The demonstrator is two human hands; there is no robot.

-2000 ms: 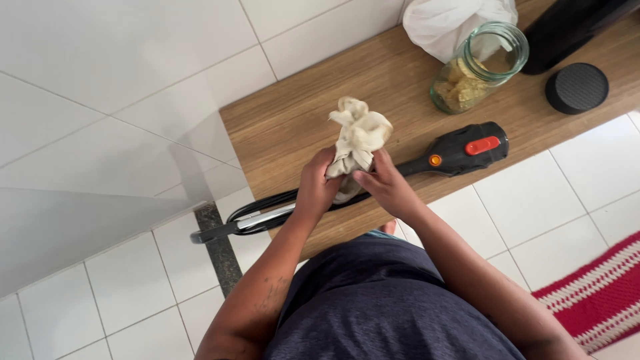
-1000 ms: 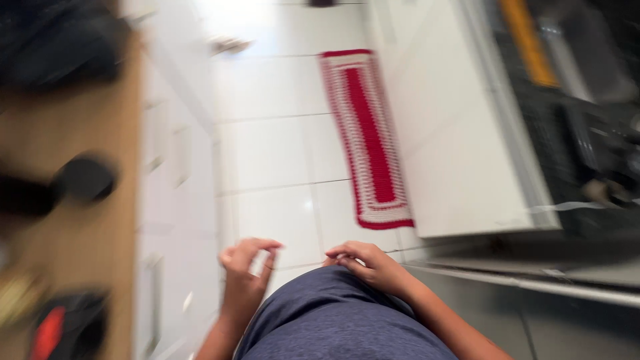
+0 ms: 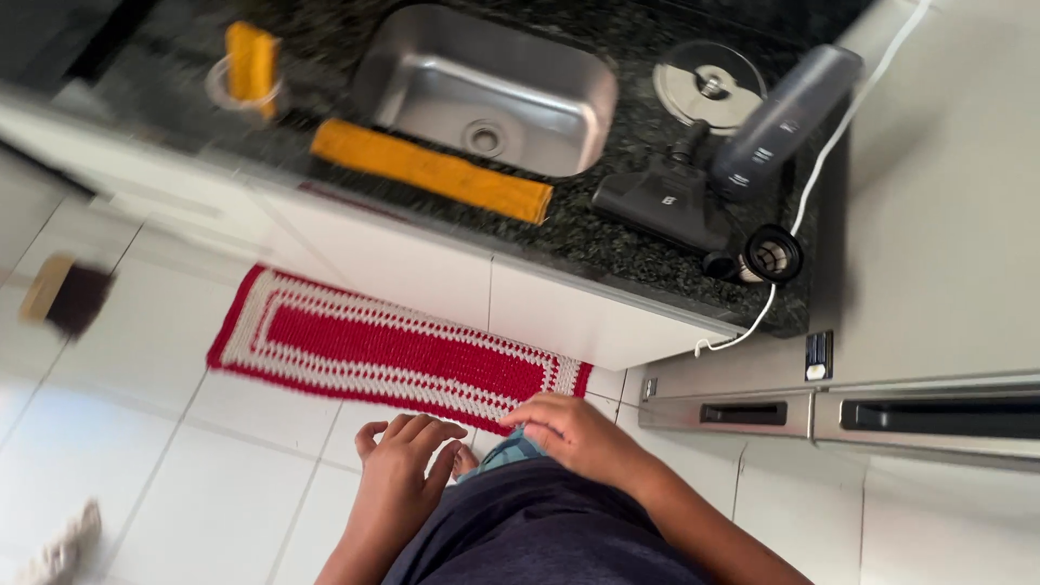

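Note:
My left hand [image 3: 406, 459] is in front of my body over the floor tiles, fingers apart and bent, holding nothing. Beside it, my right hand [image 3: 565, 431] is also without any object, its fingers loosely curved near the end of a red and white crocheted rug [image 3: 406, 349]. On the dark stone counter beyond lie a folded yellow cloth [image 3: 431, 171], a black vacuum cleaner floor head [image 3: 662, 203], a dark grey vacuum part [image 3: 784, 122] and a round black-rimmed filter [image 3: 772, 253]. Neither hand touches these.
A steel sink [image 3: 496, 97] is set into the counter, with a glass lid [image 3: 711, 85] to its right. Another yellow cloth [image 3: 252, 69] stands in a clear container. A white cord [image 3: 825, 154] hangs over the counter edge beside a steel refrigerator [image 3: 942, 244]. A brush [image 3: 69, 296] lies on the floor.
Two seconds ago both hands held a whitish cloth over a wooden counter; now they are without it. The view has swung round to the sink counter.

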